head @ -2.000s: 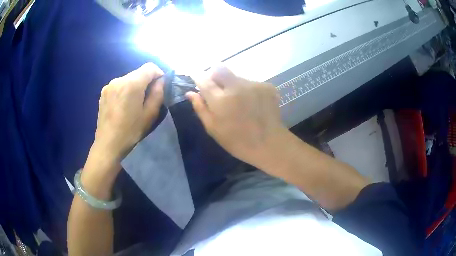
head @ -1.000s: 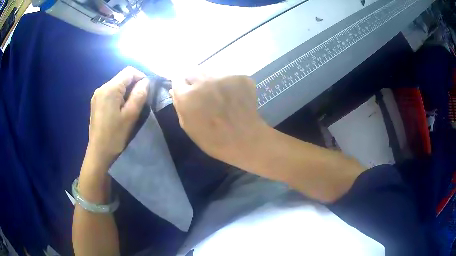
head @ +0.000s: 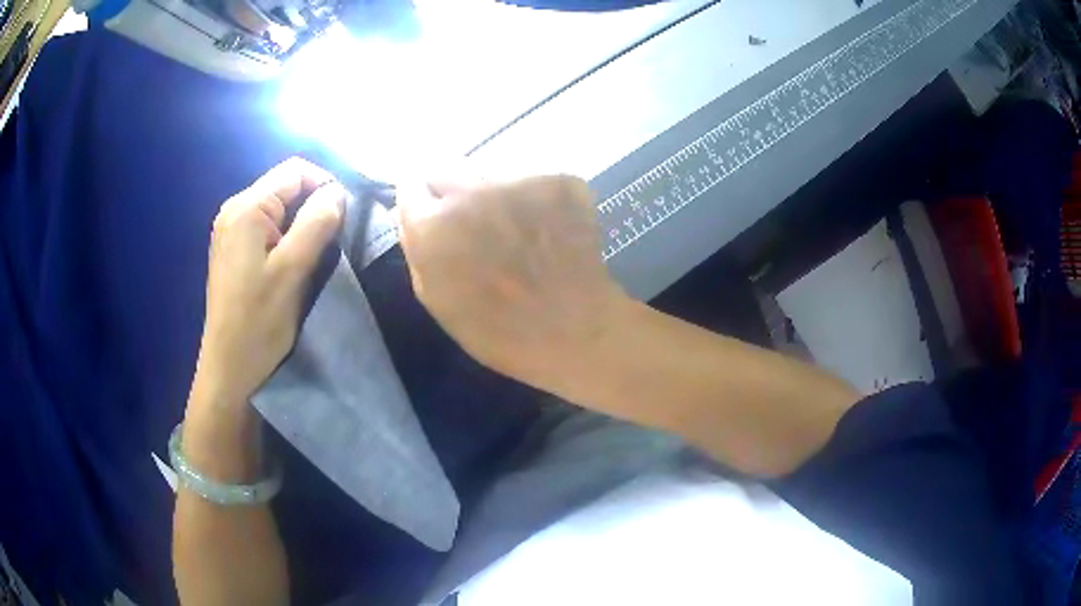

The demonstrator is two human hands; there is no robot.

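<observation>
My left hand [head: 275, 255], with a pale bangle at the wrist, pinches the folded edge of a grey-blue piece [head: 362, 414] joined to navy cloth. My right hand [head: 504, 260] is closed on the same edge just to the right, its fingertips partly hidden behind the hand and washed out by lamp glare. A short pale grey strip shows between the two hands. The grey-blue piece hangs below my left hand to a rounded point. Navy fabric [head: 107, 260] spreads over the left side and under both hands.
The sewing machine head [head: 202, 36] is at the top left, with bright lamp glare beside it. A ruler [head: 759, 130] runs along the white table's edge. A small dark scrap [head: 756, 40] lies on the tabletop. A red basket [head: 978, 278] and white board [head: 859, 314] are at right.
Both hands have moved left and slightly closer together in the picture, still gripping the cloth. The machine head shows more, and the grey-blue piece's lower tip is more exposed.
</observation>
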